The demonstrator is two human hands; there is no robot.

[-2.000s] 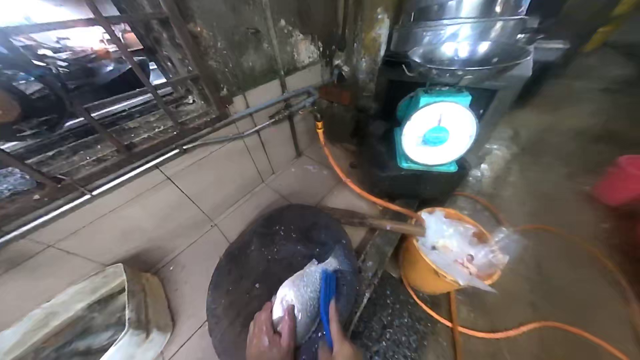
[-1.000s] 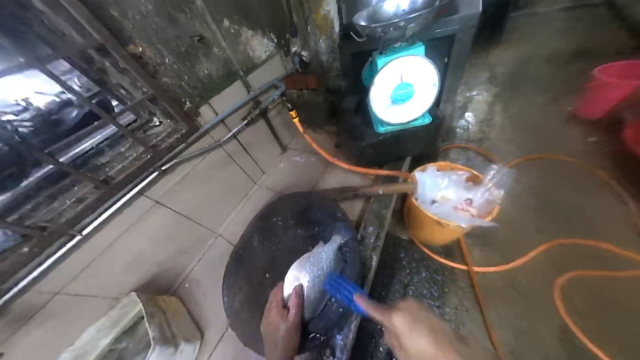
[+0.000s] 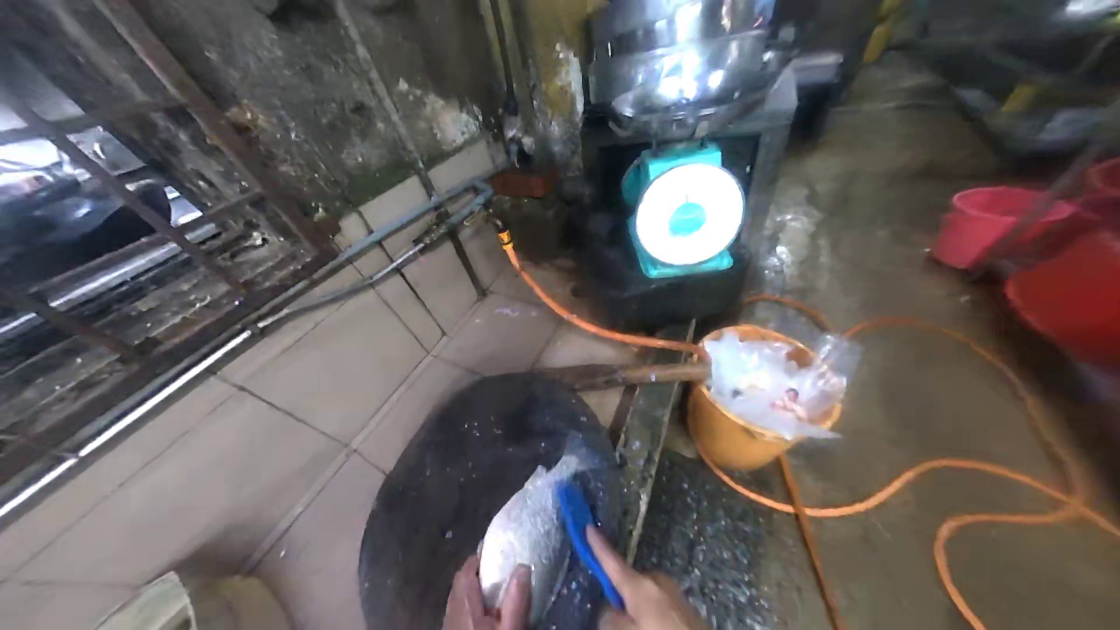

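A silvery whole fish (image 3: 527, 534) lies on a round dark chopping block (image 3: 429, 499), its tail pointing up and to the right. My left hand (image 3: 490, 595) grips the fish's near end, thumb on its side. In my right hand (image 3: 643, 591) is a blue-handled tool (image 3: 582, 534), seemingly a brush or fish scaler, its far end against the fish near the tail. A cleaver-like wooden handle (image 3: 626, 374) extends from beyond the block to the bucket; what it belongs to is unclear.
An orange bucket (image 3: 735, 437) lined with a plastic bag stands right of the block. Behind it are a teal dial scale (image 3: 687, 210) and an orange hose (image 3: 875, 507) looping over the wet floor. A pale container (image 3: 219, 604) sits lower left, red tubs (image 3: 989, 227) far right.
One second ago the blue tool was lower, beside the fish's side, with my right hand farther right. Now it lies more upright, closer to the tail. My left hand stays on the fish.
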